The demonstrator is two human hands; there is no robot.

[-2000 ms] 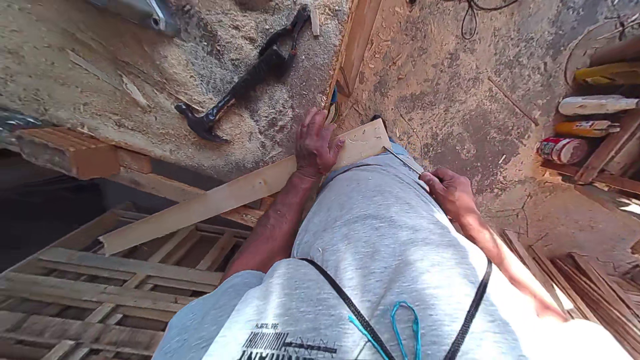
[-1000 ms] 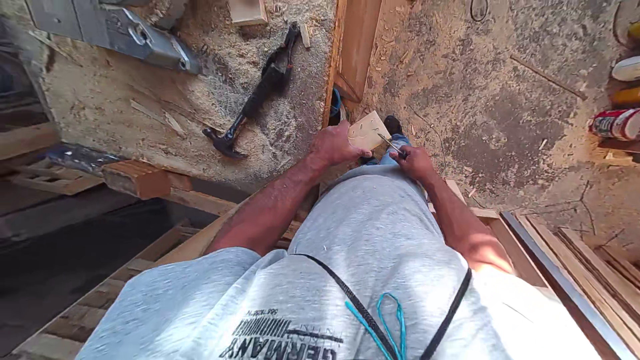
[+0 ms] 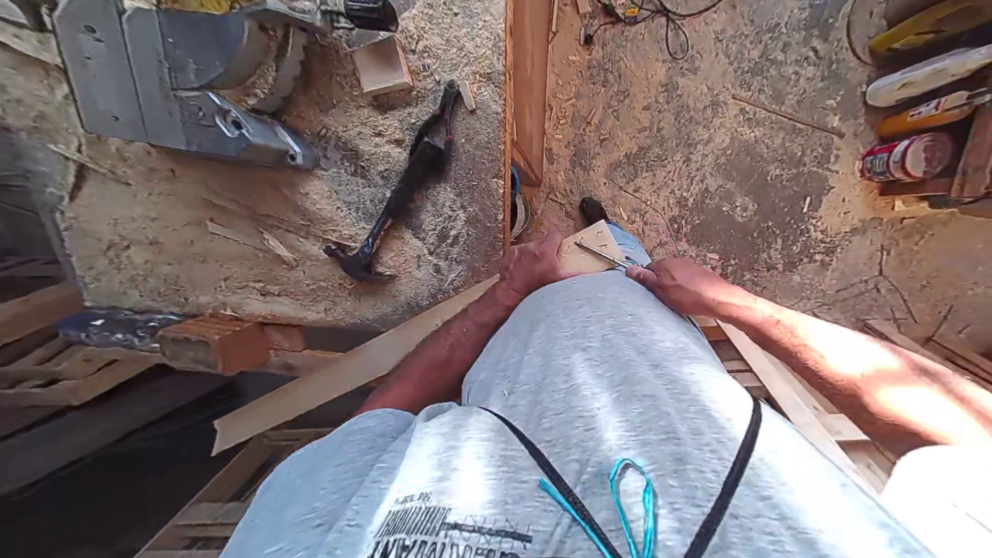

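My left hand [image 3: 532,263] grips a long light wooden board [image 3: 353,363] near its end, just in front of my body. The board runs down to the left, passing under my left forearm. In my right hand [image 3: 673,280] is a thin metal tool [image 3: 599,253], its kind unclear, whose shaft lies across the board's end. Small marks or cuts show on that end. A claw hammer [image 3: 395,190] lies on the dusty workbench, to the left of my hands.
On the workbench [image 3: 178,205] stand a grey metal machine [image 3: 186,85] and a small wood block [image 3: 383,67]. A brick [image 3: 215,343] sits at its near edge. Bottles and a red-labelled jar [image 3: 908,157] are at the right. Cables [image 3: 659,17] lie on the floor, with wooden slats below.
The long stretch of board, mostly hidden behind my left arm a second ago, shows again at the lower left. Both hands remain at the board's end, the metal tool still in my right hand.
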